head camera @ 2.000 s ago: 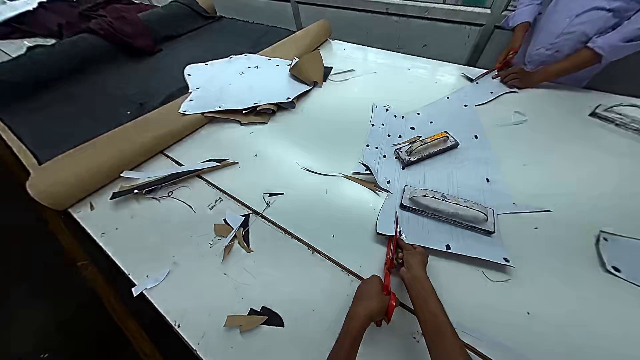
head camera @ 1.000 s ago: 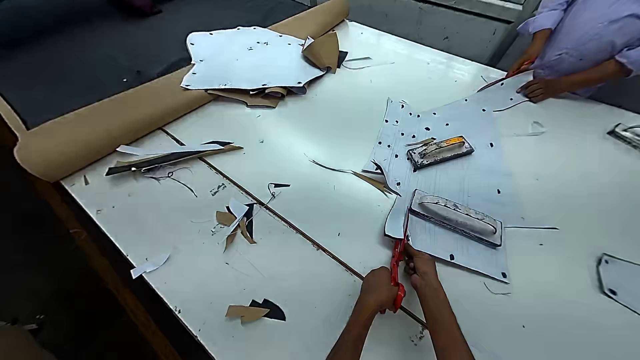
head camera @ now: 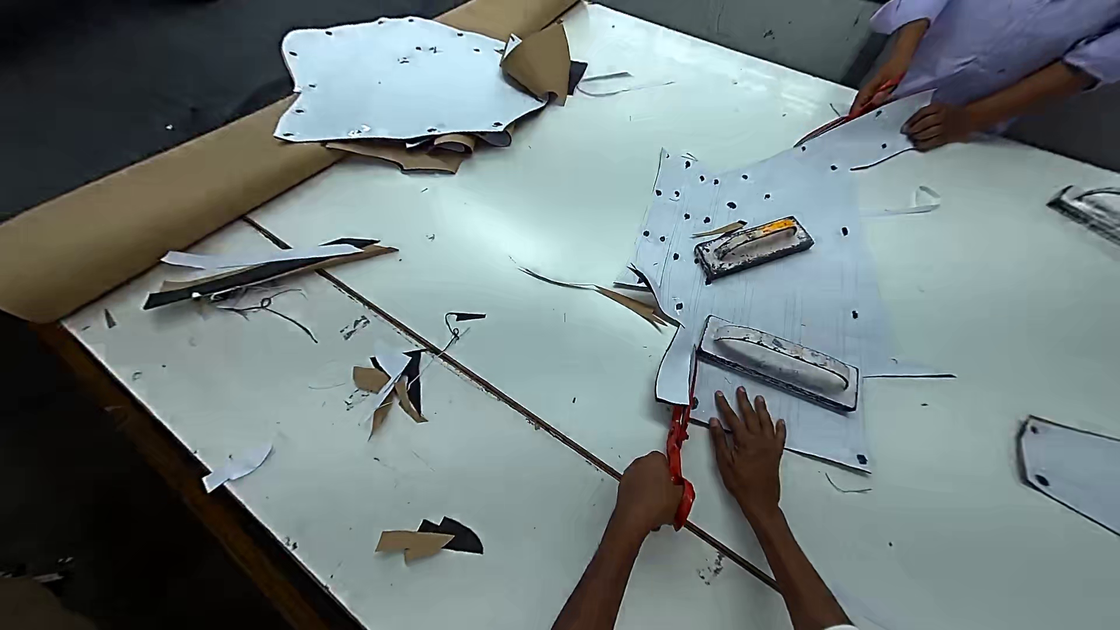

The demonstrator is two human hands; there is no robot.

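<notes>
My left hand (head camera: pixel 649 494) holds red-handled scissors (head camera: pixel 680 455) by their handles; the blades reach up into the lower left edge of a white marked sheet (head camera: pixel 787 297). My right hand (head camera: pixel 751 446) lies spread, palm down, on the sheet's lower edge, right of the scissors. Just above it a long metal weight with a handle (head camera: pixel 779 363) rests on the sheet. A smaller weight with a yellow-marked handle (head camera: pixel 754 248) sits farther up. A partly cut strip (head camera: pixel 675 367) of the sheet stands left of the blades.
Across the table a person (head camera: pixel 989 52) cuts the sheet's far end with red scissors (head camera: pixel 853 114). White, brown and black offcuts (head camera: pixel 394 385) lie at left. A pile of cut pieces (head camera: pixel 402 83) rests beside a brown roll (head camera: pixel 157 201). Another weight (head camera: pixel 1089 212) and white piece (head camera: pixel 1072 468) lie at right.
My right hand has left its place beside the scissors and now lies flat on the sheet to their right. My left hand still holds the scissors.
</notes>
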